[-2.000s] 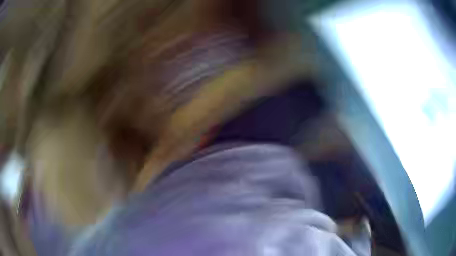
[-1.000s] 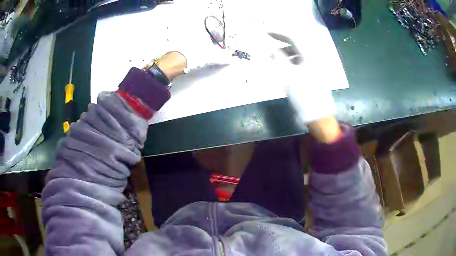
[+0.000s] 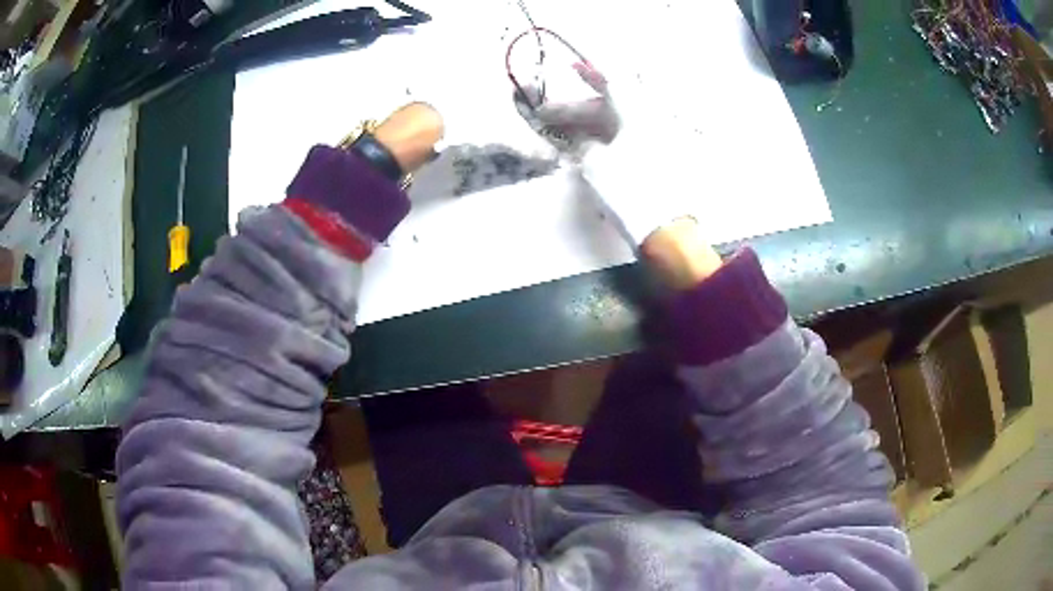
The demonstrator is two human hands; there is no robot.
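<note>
My left hand (image 3: pixel 468 133), in a white glove washed out against the white sheet (image 3: pixel 306 127), reaches right from its bare wrist; its fingers cannot be made out. A dark, blurred patch (image 3: pixel 497 167) shows beside it. My right hand (image 3: pixel 612 185), also washed out and blurred, reaches up and left over the sheet. By its far end is a blurred grey-pink thing (image 3: pixel 577 116), with a thin red wire (image 3: pixel 514 58) looping above it. Whether either hand holds anything cannot be told.
A black electric screwdriver (image 3: pixel 306 37) lies at the back left. A yellow-handled screwdriver (image 3: pixel 179 245) lies on the green mat (image 3: pixel 491 346). A pale tray with tools (image 3: pixel 98 277) is at left. Tangled wires (image 3: pixel 976 52) and a black shell (image 3: pixel 808 40) are at back right. Cartons (image 3: pixel 924 398) stand below right.
The view has steadied from heavy blur and shifted slightly. My right hand has moved left and inward over the sheet. The grey-pink blur now shows by the red wire.
</note>
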